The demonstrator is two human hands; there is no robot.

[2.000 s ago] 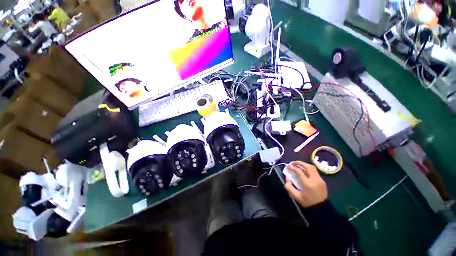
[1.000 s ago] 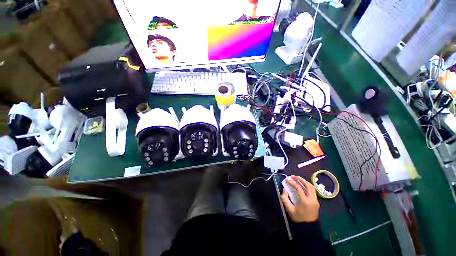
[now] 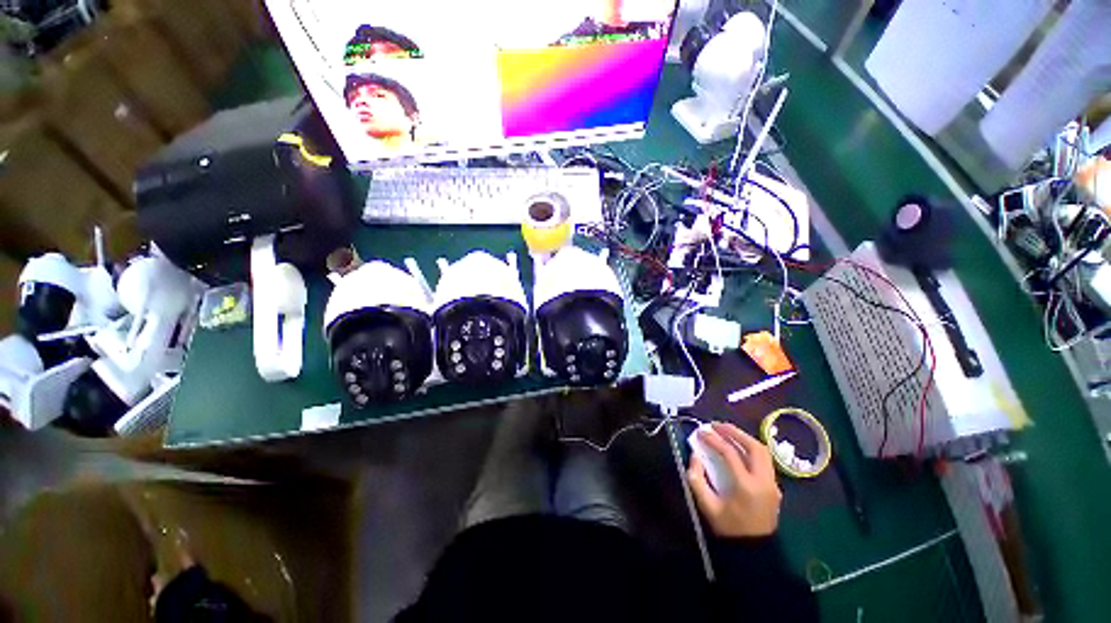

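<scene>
My right hand (image 3: 736,482) rests over a white mouse (image 3: 710,460) at the right of the bench. Three white dome cameras stand in a row at the front edge: left (image 3: 377,332), middle (image 3: 480,319) and right (image 3: 580,318). Their black balls show LEDs facing me. The monitor (image 3: 451,73) behind shows camera pictures and a rainbow area, above a white keyboard (image 3: 475,196). A blurred hand (image 3: 179,570) with a dark sleeve, apparently my left, is at the lower left over brown cardboard; its fingers are unclear.
A black case (image 3: 225,195), a white bracket (image 3: 278,319) and piled cameras (image 3: 140,316) are at left. A yellow-white roll (image 3: 546,224) is behind the row. At right are tangled cables (image 3: 682,231), a yellow tape ring (image 3: 825,443), an orange piece (image 3: 766,352) and a metal-cased unit (image 3: 859,365).
The view has turned and levelled since the first frame, and the lower-left hand has come into view. My right hand stays on the mouse. The dome balls have shifted slightly.
</scene>
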